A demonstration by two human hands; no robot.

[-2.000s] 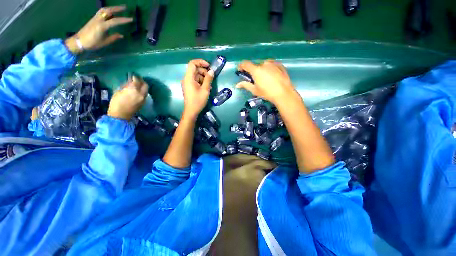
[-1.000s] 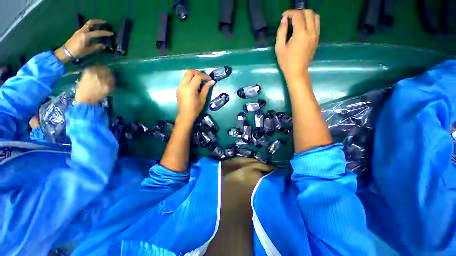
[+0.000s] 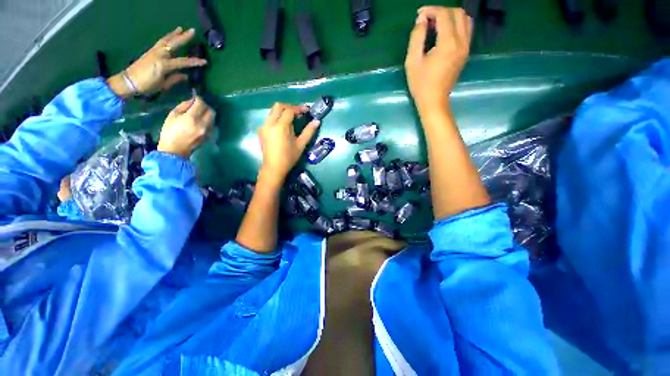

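Observation:
My left hand (image 3: 281, 143) is over the green ledge, with thumb and index finger at the near end of a small black part (image 3: 320, 108) with a pale grey face. My right hand (image 3: 441, 59) is raised over the belt's near edge, fingers curled towards the thumb. A dark gap shows between them, and whether it holds anything cannot be told. Other small black parts lie apart on the ledge (image 3: 321, 150), with one more (image 3: 362, 133) to their right. A loose heap of them (image 3: 378, 187) lies near my body.
The green belt (image 3: 242, 70) carries long black housings (image 3: 272, 33) beyond the ledge (image 3: 499, 88). A neighbour's two hands (image 3: 187, 126) work at left beside a clear bag (image 3: 103, 183). Another clear bag of dark parts (image 3: 518, 176) lies at right, beside a person's blue sleeve (image 3: 617, 198).
My right hand moved from over the ledge to the belt, and the dark part it held is no longer seen in it. My left hand stayed near its place. The bars on the belt shifted.

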